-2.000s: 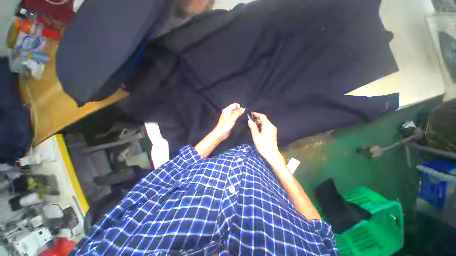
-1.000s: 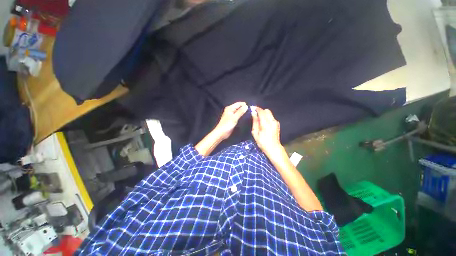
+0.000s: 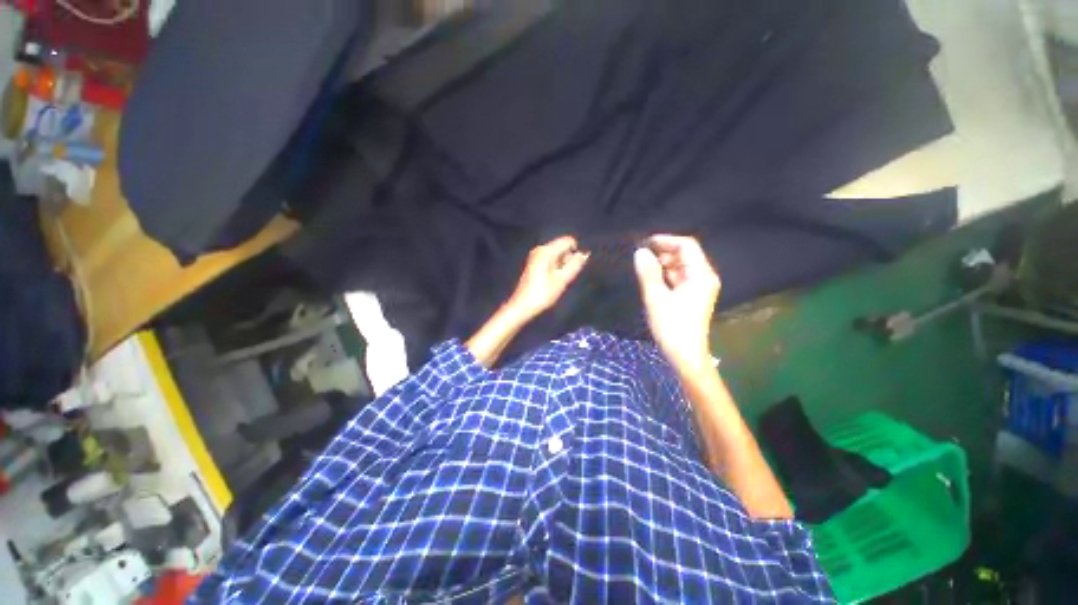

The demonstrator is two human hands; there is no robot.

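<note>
A large dark garment piece [image 3: 733, 130] covers most of the white-topped table [image 3: 1005, 142], with creases running across it and a notch-like opening at its right edge. My left hand [image 3: 550, 272] is at the cloth's near part, its fingertips pinched together at the cloth. My right hand [image 3: 682, 290] is a little to the right, with thumb and fingertips together. The cloth's near edge seems to run between the two hands. Whether a small tool is in my right fingers cannot be told.
A dark padded board [image 3: 231, 118] with a rounded end stands at upper left. A white strip [image 3: 378, 343] hangs left of my left arm. Sewing machines [image 3: 106, 544] are at lower left by a yellow edge. A green plastic basket [image 3: 904, 502] with dark cloth is on the floor at right.
My right hand has moved right, away from my left hand, widening the gap between them. The dark tool seen in my right fingers two seconds ago no longer shows clearly.
</note>
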